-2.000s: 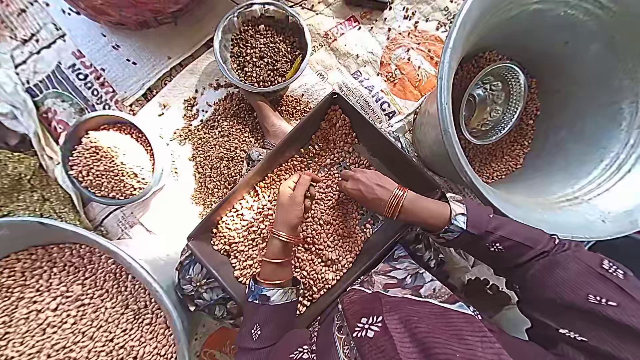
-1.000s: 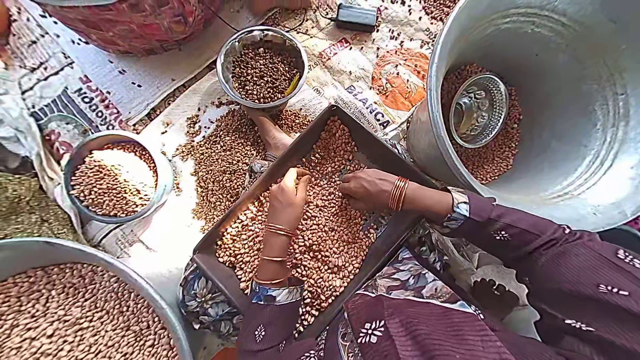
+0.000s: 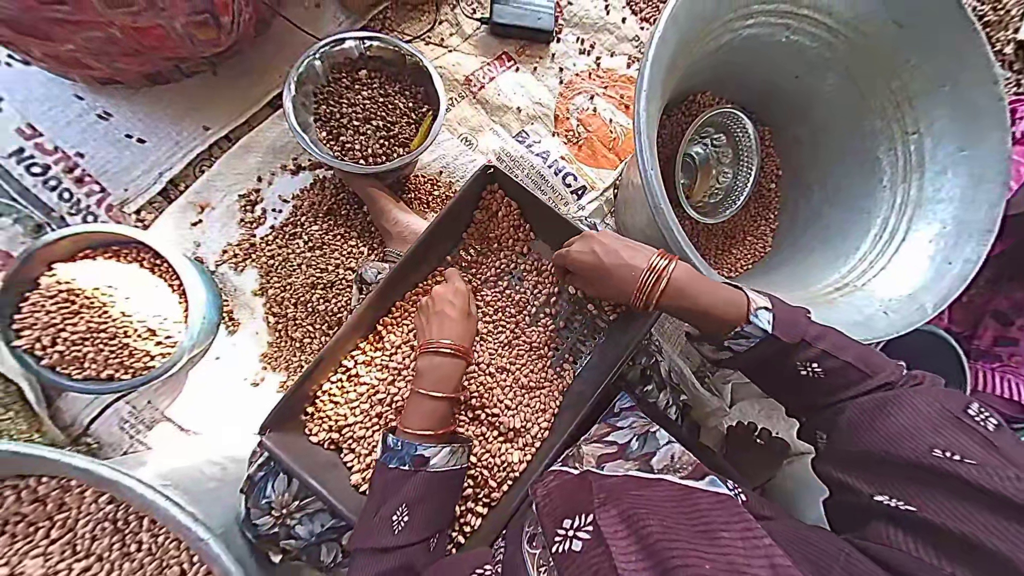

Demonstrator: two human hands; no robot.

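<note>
A dark rectangular tray (image 3: 316, 470) with a perforated bottom rests across my lap, tilted in view and heaped with reddish-brown nuts or beans (image 3: 504, 384). My left hand (image 3: 448, 312) is over the tray's middle, fingers curled down at the pile; whether it pinches anything is hidden. My right hand (image 3: 596, 260) is at the tray's right edge, fingertips bent down, its grip hidden too. Below it, part of the perforated bottom (image 3: 580, 320) shows among scattered pieces. Just beyond the tray's far left side stands a steel bowl (image 3: 296, 120) of darker pieces, beside a foot.
A large metal pot (image 3: 872, 160) lies tilted at right, with kernels and a perforated steel bowl (image 3: 718, 164) inside. Loose dark pieces (image 3: 312, 272) cover sacking left of the tray. A pan (image 3: 204, 300) and a big basin (image 3: 160, 504) of kernels stand left; a black adapter (image 3: 522, 18) lies beyond.
My hands have moved farther apart, the right one towards the tray's right edge. More of the perforated bottom shows near it than before.
</note>
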